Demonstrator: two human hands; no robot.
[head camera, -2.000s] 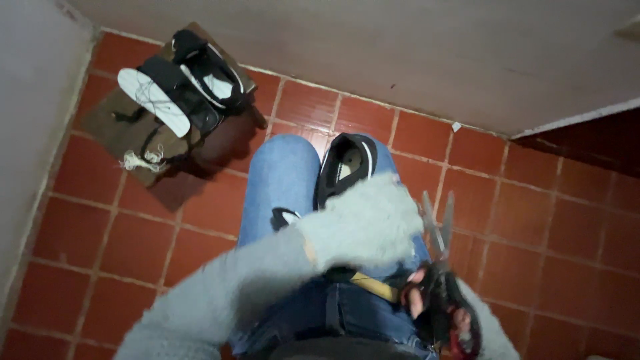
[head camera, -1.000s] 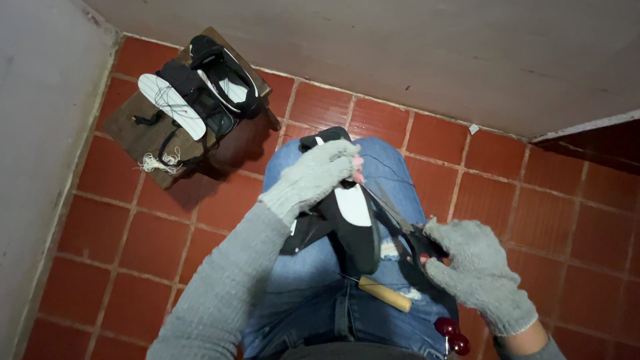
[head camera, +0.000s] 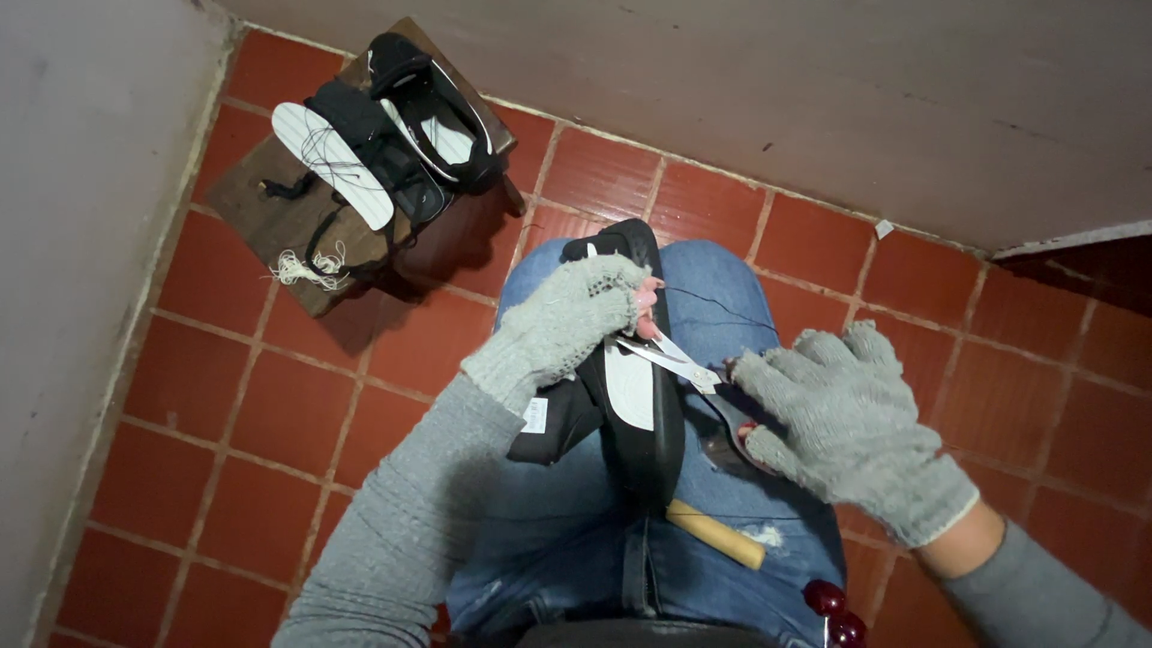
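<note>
A black shoe with a white patch (head camera: 630, 387) lies across my lap, sole edge to the right. My left hand (head camera: 576, 310), in a grey fingerless knit glove, rests over the shoe's upper part and pinches a dark thread (head camera: 724, 310) at its fingertips. My right hand (head camera: 832, 423), gloved alike, holds scissors (head camera: 688, 369) by their dark handles. Their blades are parted and point left, close below my left fingertips. A tool's yellow wooden handle (head camera: 717, 535) lies on my lap below the shoe; its other end cannot be made out.
At the upper left a small wooden stool (head camera: 261, 207) bears another black shoe (head camera: 441, 117), a white sole-shaped piece (head camera: 333, 166) with thread over it, and a bundle of pale string (head camera: 310, 268). Dark red round beads (head camera: 835, 612) are by my right thigh. Walls border the tiled floor (head camera: 432, 342).
Two seconds ago the scissors pointed upward at the right of my lap; now they point left beside the shoe. My left hand has shifted onto the shoe, which shows its side.
</note>
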